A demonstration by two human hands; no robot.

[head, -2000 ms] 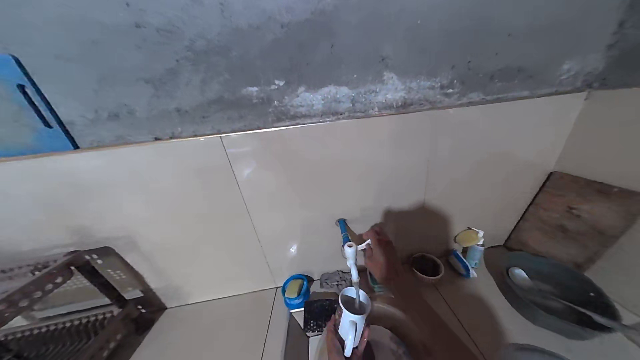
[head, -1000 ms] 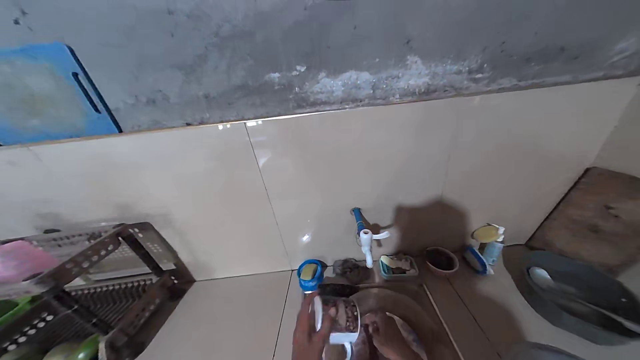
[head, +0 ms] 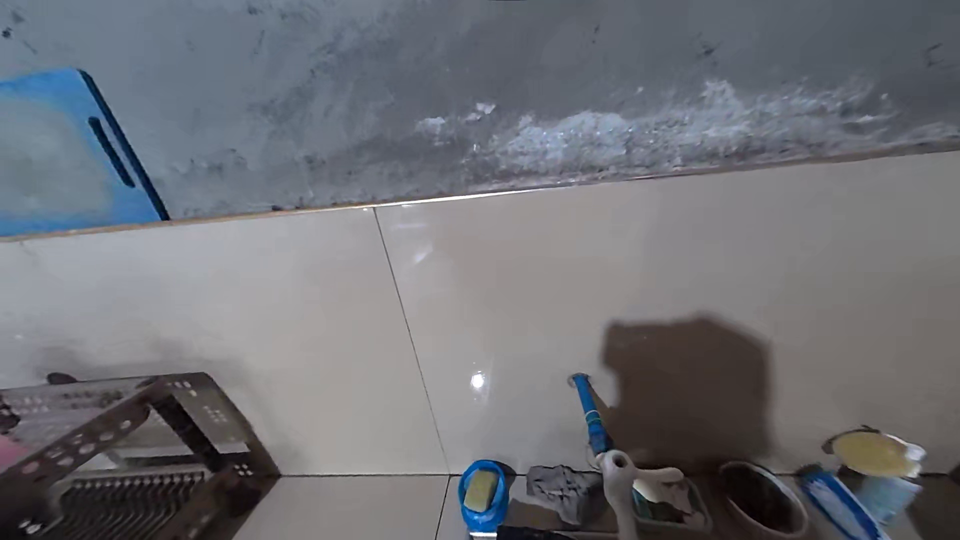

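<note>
Neither my left hand nor my right hand shows in the head view; the bottom edge cuts off the area below the tap. A white plastic tap (head: 619,480) on a blue pipe (head: 590,412) comes out of the tiled wall. Left of it lies a crumpled grey cloth (head: 566,491), and further left a yellow-green sponge (head: 481,490) rests in a blue dish (head: 484,520). A tray with mixed contents (head: 671,504) stands right of the tap, beside a round brown bowl (head: 763,499). The white mug is out of sight.
A dark plastic dish rack (head: 217,420) stands at the lower left. A blue cutting board (head: 56,157) leans on the grey wall at the upper left. At the lower right are a blue-and-white brush (head: 844,506) and a yellow round item (head: 870,452) above a pale blue container (head: 887,496).
Both hands and the white mug, seen below the tap a second ago, have left the view. The view has shifted upward.
</note>
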